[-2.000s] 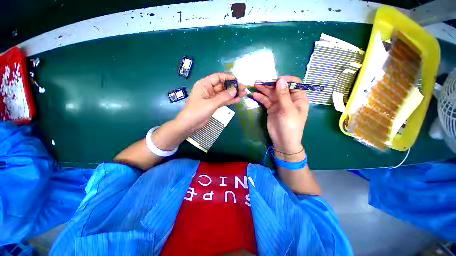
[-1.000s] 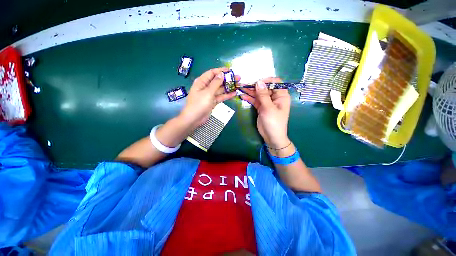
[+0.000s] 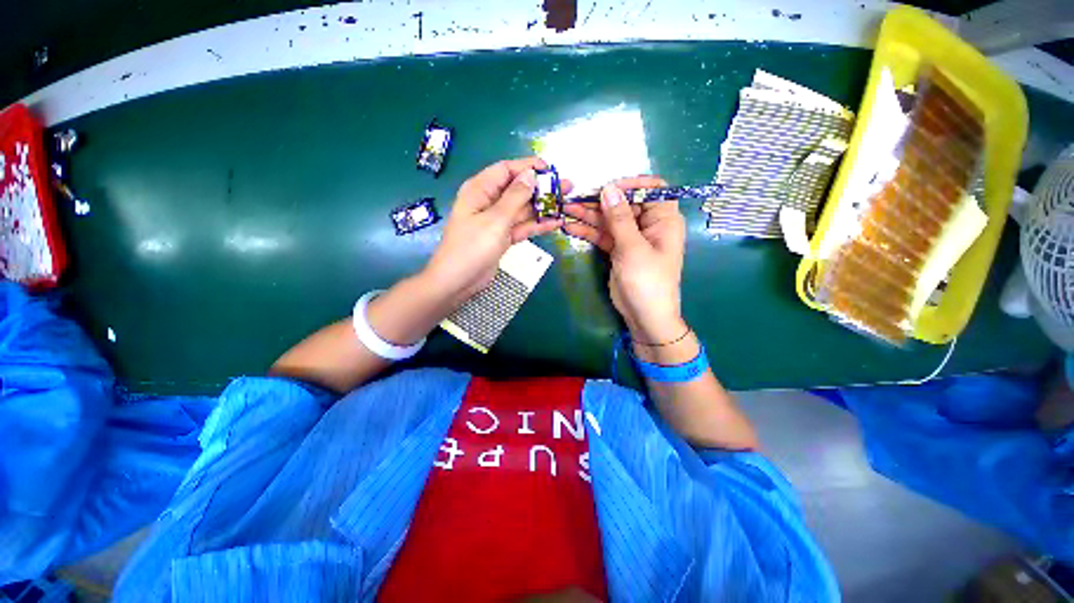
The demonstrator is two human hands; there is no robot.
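My left hand [image 3: 481,224], bare with a white wristband, holds a small electronic module [image 3: 548,193] upright between its fingertips, its pale and gold face showing. My right hand [image 3: 640,245], with a blue wrist strap, grips dark patterned tweezers [image 3: 677,192] that point left. The tweezers' tip is at the module's right side; whether it touches cannot be told. Two more modules [image 3: 435,148] [image 3: 415,216] lie on the green tabletop left of my hands. A striped adhesive sheet [image 3: 499,300] lies below my left hand. A bright white sticker sheet [image 3: 598,150] lies just beyond my hands.
A stack of striped sheets [image 3: 771,159] lies beside a yellow basket [image 3: 1002,141] holding amber sheets [image 3: 913,206]. A red tray [image 3: 45,224] with white pieces is at the left edge. A white fan [image 3: 1052,242] stands far right. Blue sleeves of other people show on both sides.
My left hand has turned the module so its face shows. My right hand has moved left and closer to it with the tweezers. The modules and sheets on the table stay in place.
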